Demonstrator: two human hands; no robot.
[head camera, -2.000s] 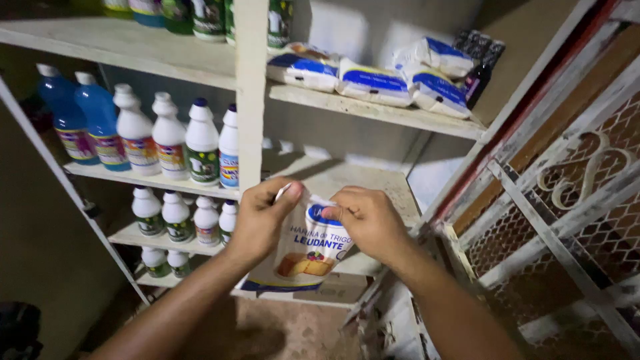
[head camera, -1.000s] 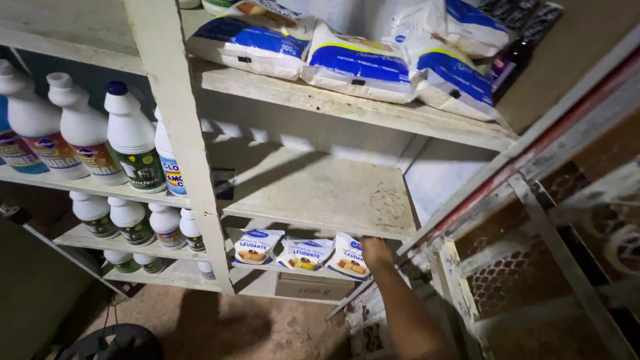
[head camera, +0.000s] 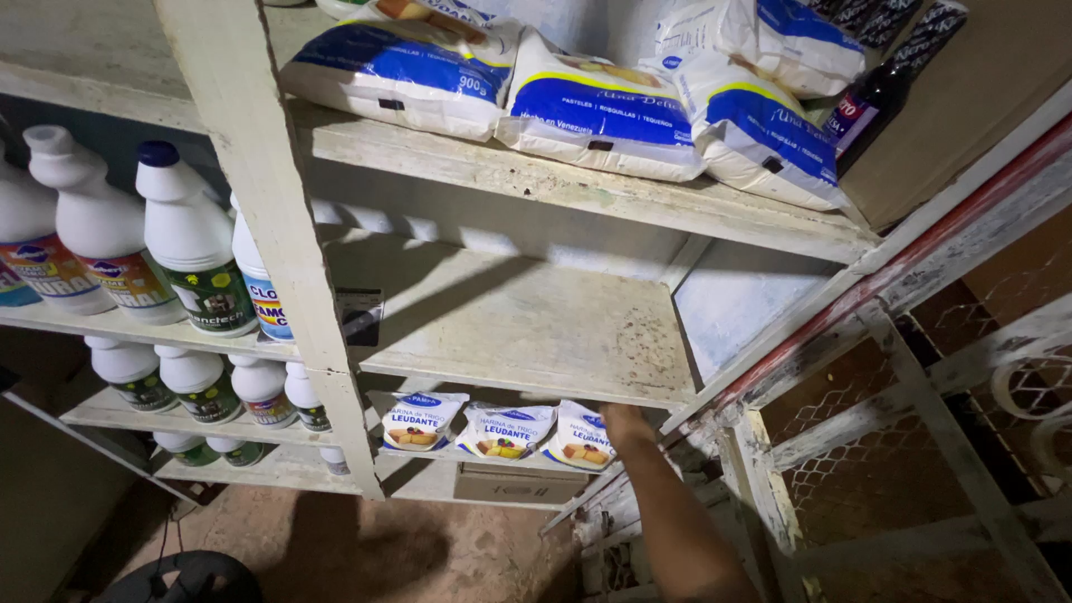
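My right hand (head camera: 624, 425) reaches to the right end of a low shelf, at the side of the rightmost small flour bag (head camera: 582, 437). Its fingers are mostly hidden behind the bag and under the board above, so a grip cannot be made out. Two more white flour bags, a middle one (head camera: 505, 431) and a left one (head camera: 421, 421), stand upright beside it in a row. My left hand is out of view.
Large flour bags (head camera: 599, 117) and a dark bottle (head camera: 888, 92) occupy the upper shelf. White bottles (head camera: 197, 243) line the shelves left of a wooden upright (head camera: 276, 251). Below the small bags lies a cardboard box (head camera: 519, 484). A metal mesh gate (head camera: 888, 419) borders the right side.
Two seconds ago both hands held a flour bag in front of the shelves. The left hand has since left view, and the right has moved to the low shelf. The view has moved nearer the shelves.
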